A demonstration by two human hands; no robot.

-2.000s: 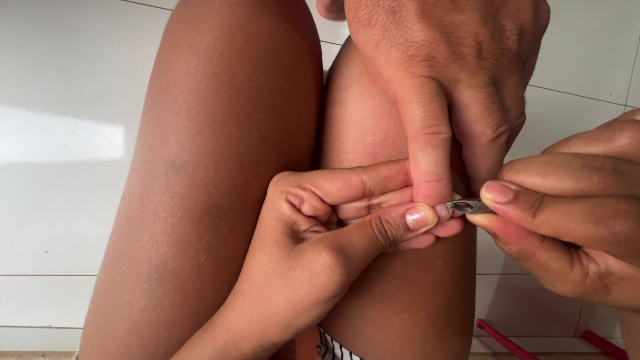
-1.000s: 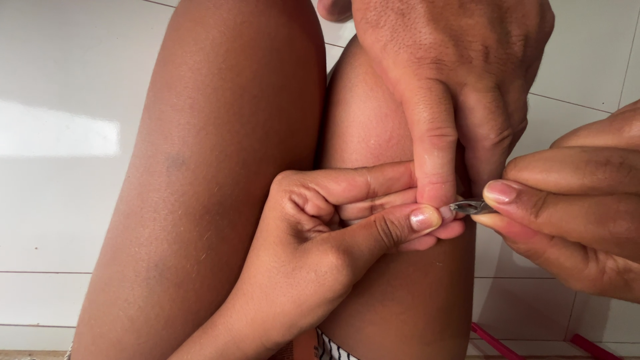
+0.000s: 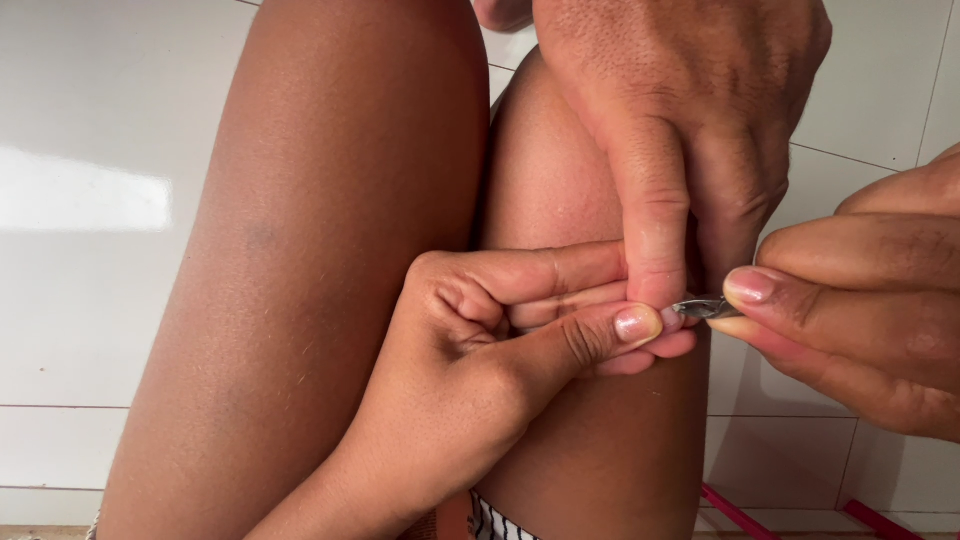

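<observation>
Another person's hand (image 3: pixel 675 135) comes down from the top and rests on my thigh (image 3: pixel 570 172), one finger pointing toward me. My left hand (image 3: pixel 495 352) grips that finger's tip, with the thumb on its side and the curled fingers beneath. From the right edge, my right hand (image 3: pixel 847 307) pinches a small metal nail clipper (image 3: pixel 701 307) between thumb and finger. Its jaws are at the fingernail (image 3: pixel 673 319) of the held finger, beside my left thumb. Most of the clipper is hidden inside my right hand.
My other thigh (image 3: pixel 300 247) lies at the left. White floor tiles (image 3: pixel 67 315) show around the legs. Pink bars (image 3: pixel 739 514) of some object are at the lower right. Striped black-and-white fabric (image 3: pixel 499 521) shows at the bottom, between the thighs.
</observation>
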